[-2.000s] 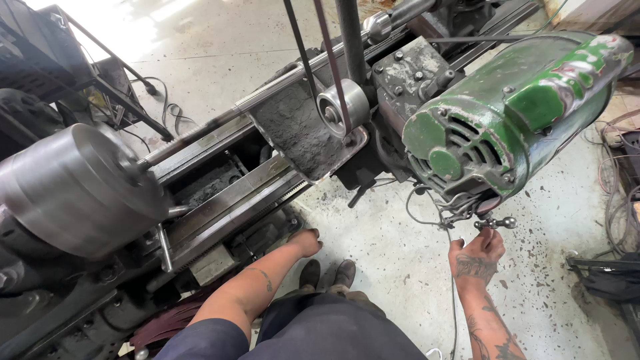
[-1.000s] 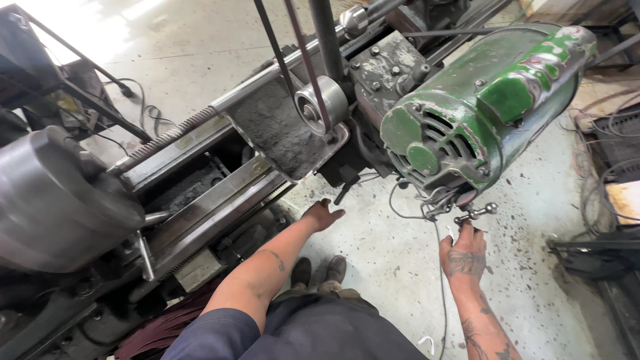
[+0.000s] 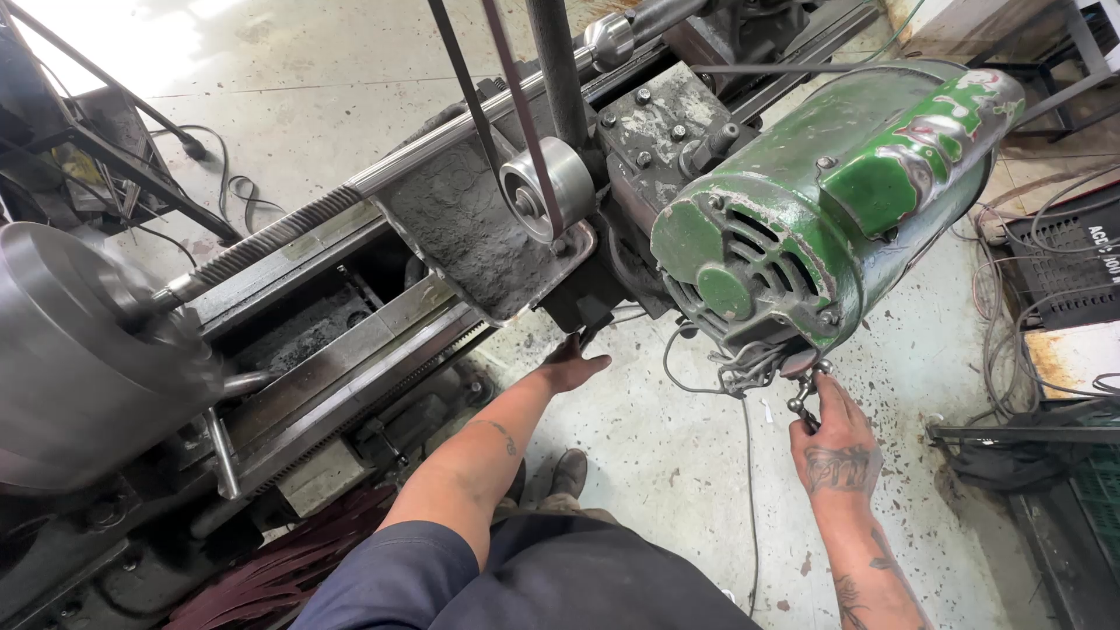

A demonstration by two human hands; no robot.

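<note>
My right hand [image 3: 836,429] grips a ball-ended crank handle [image 3: 801,398] below the green electric motor [image 3: 770,236]. My left hand [image 3: 573,363] reaches under the lathe carriage; its fingertips touch a dark lever [image 3: 588,331], thumb spread, and whether they close on it is hidden. A long shaft [image 3: 280,241] with a coarse screw thread runs from the blurred, turning chuck [image 3: 96,350] to the live center [image 3: 610,41]. Beside the shaft, a belt passes round a steel pulley [image 3: 560,188]. Dark grit covers the carriage tray [image 3: 472,236].
Lathe bed rails [image 3: 350,341] run diagonally beneath the shaft. A chuck-side lever [image 3: 223,455] points toward my left arm. A cable [image 3: 752,507] trails down the floor between my arms. At right are a black plastic crate [image 3: 1072,254], loose cables and a metal frame [image 3: 1024,433].
My left hand has moved up and away from my body, from beside the bed to the lever under the carriage. My right hand stays at the crank handle. More thread shows on the shaft.
</note>
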